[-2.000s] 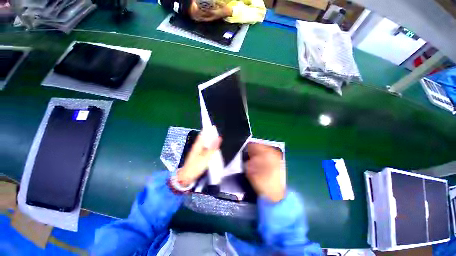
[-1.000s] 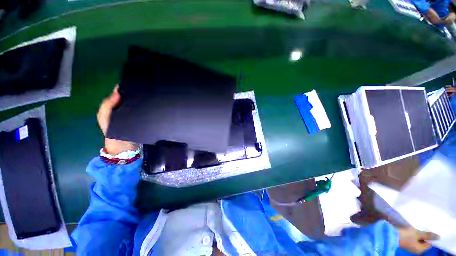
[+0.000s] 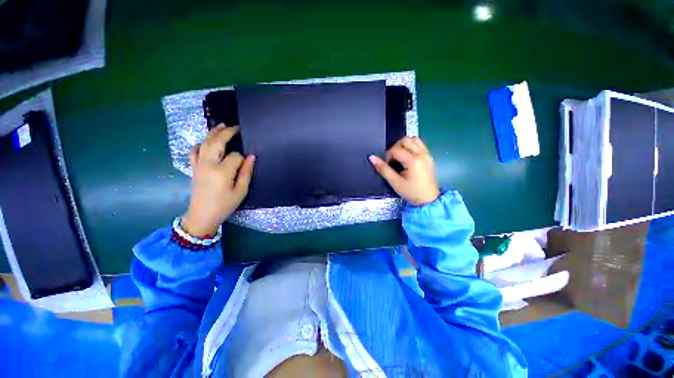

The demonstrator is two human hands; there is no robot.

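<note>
A matte black film (image 3: 314, 140) lies over the middle of a black panel (image 3: 399, 118), whose two ends show on either side. The panel rests on a silvery bubble mat (image 3: 181, 129). My left hand (image 3: 218, 177) is at the film's left edge, thumb on the film and fingers bent over that edge. My right hand (image 3: 410, 170) is at the film's right edge, thumb on it and fingers curled. Whether the film's underside touches the panel everywhere is hidden.
A blue and white block (image 3: 513, 122) lies right of the mat. A stack of film sheets (image 3: 621, 159) stands at the right bench edge. Another black panel (image 3: 44, 207) on a mat lies at left. White sheets (image 3: 521, 269) lie below the bench edge.
The film has come down from the air onto the panel. My right hand has let go of the white sheet at the lower right and moved to the film's right edge.
</note>
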